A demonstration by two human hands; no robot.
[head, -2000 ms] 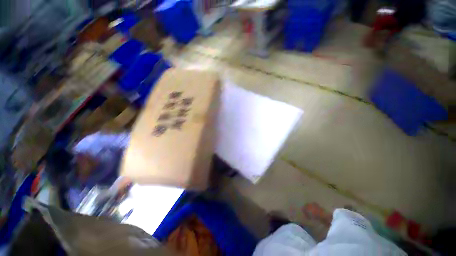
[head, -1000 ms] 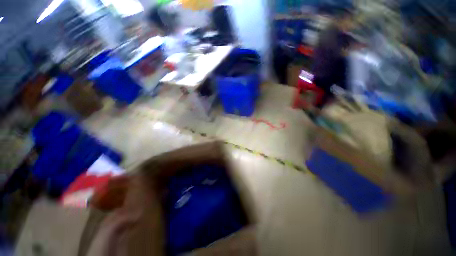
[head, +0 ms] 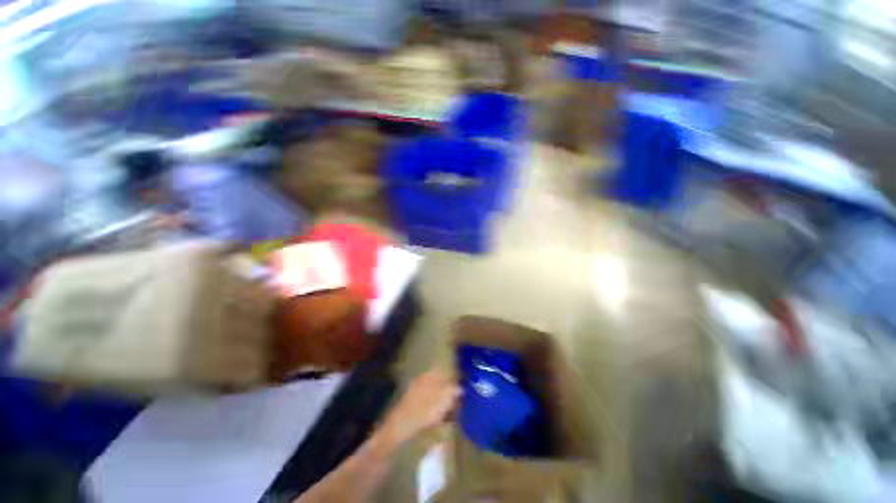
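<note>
A small open brown carton (head: 575,393) is low in the centre right of the blurred head view. Blue fabric pieces (head: 496,403) with small white marks lie in it. My left hand (head: 429,397) reaches in from the bottom and its fingers are closed at the carton's left edge; blur hides the exact finger positions. A small white piece or tag (head: 431,474) shows just below my left hand. My right hand is not in view.
A closed brown carton (head: 113,314) stands on the left beside a white surface (head: 211,447). Red, white and rust-brown items (head: 319,329) lie beside it. Large blue bins (head: 442,196) stand ahead. White bags or cloth (head: 786,403) are at right.
The view has swung left. The small carton with blue pieces appears farther right and smaller than a second ago. My left hand has come into view at its left edge.
</note>
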